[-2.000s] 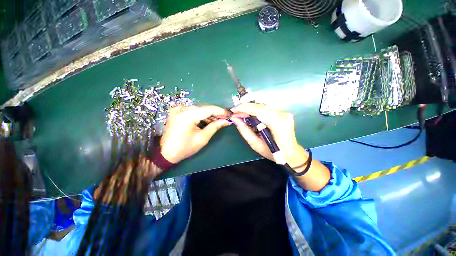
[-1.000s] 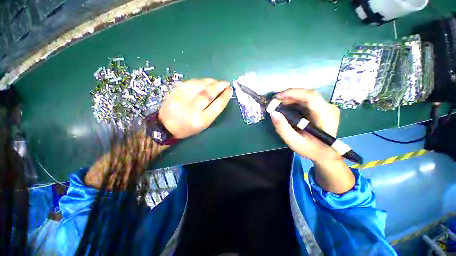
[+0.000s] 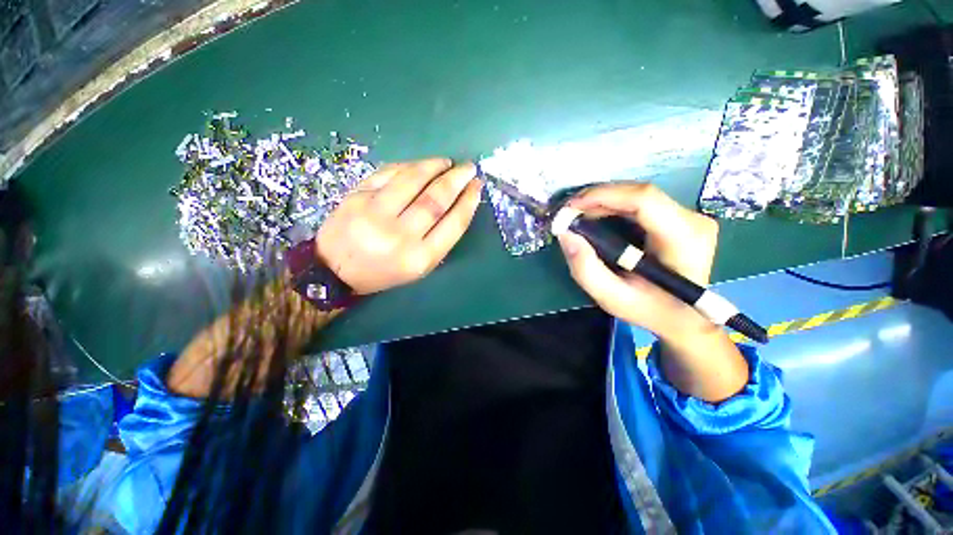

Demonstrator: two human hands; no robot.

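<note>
A small shiny silver-purplish circuit board (image 3: 516, 225) lies on the green bench top in front of me. My right hand (image 3: 640, 256) holds a black pen-like soldering iron (image 3: 669, 280) with white bands; its thin tip slants up-left over the board to my left fingertips. My left hand (image 3: 402, 222) is palm down at the board's left edge, fingers together; whether a small part is pinched under the fingertips is hidden. A loose heap of small silver, white and green parts (image 3: 246, 193) lies left of my left hand.
An overlapping row of boards (image 3: 768, 146) lies at the right, beside a dark bulk. A white cylinder with black bands (image 3: 820, 8) is cut off by the top edge. Gridded silvery pieces (image 3: 329, 385) are near my lap. Dark blurred strands cross the lower left. A pale strip (image 3: 136, 57) edges the bench.
Two seconds ago both hands met near the centre, fingertips together. Since then they parted, my left hand flattened beside the board and the iron's tip came over it. The last second shows little hand movement; the view shifted.
</note>
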